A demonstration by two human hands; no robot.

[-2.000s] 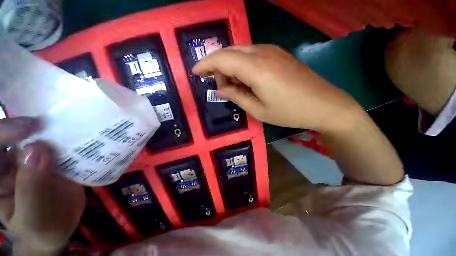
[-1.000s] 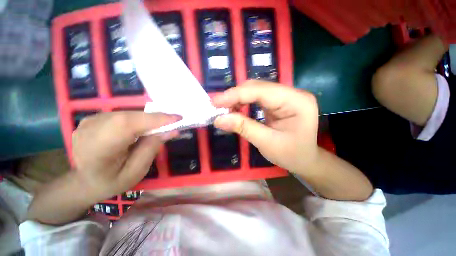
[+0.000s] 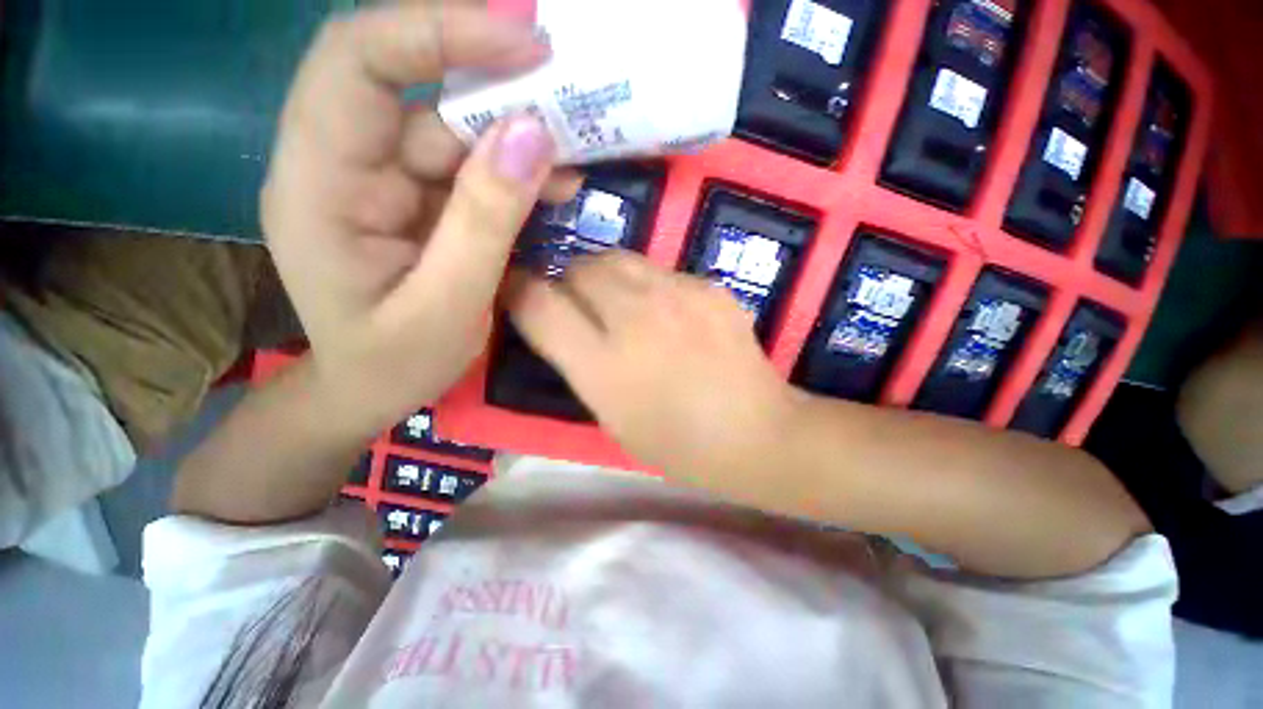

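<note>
My left hand (image 3: 402, 208) grips the white label strip (image 3: 644, 69) between thumb and fingers at the top centre; printed rows show on it. My right hand (image 3: 658, 346) is over the near-left pocket of the red foam tray (image 3: 942, 215), its fingertips at the black phone (image 3: 533, 377) there. The fingers hide part of that phone, and I cannot tell whether they hold a label. Far-row phones, such as one phone (image 3: 956, 104), carry white labels below their silvery slots. Other near-row phones, such as one phone (image 3: 866, 321), show slots and no white label lower down.
A lower red tray with black phones (image 3: 423, 478) shows near my lap. The green bench (image 3: 153, 111) extends at the left. Another person's arm (image 3: 1226, 409) is at the right edge, and another person's clothing (image 3: 56, 429) is at the left. Red foam (image 3: 1240, 139) stands at the upper right.
The hands were together on the strip; my right hand has let go of it and moved down to the near-left phone. My left hand has raised the strip. The view has shifted, putting the tray further right.
</note>
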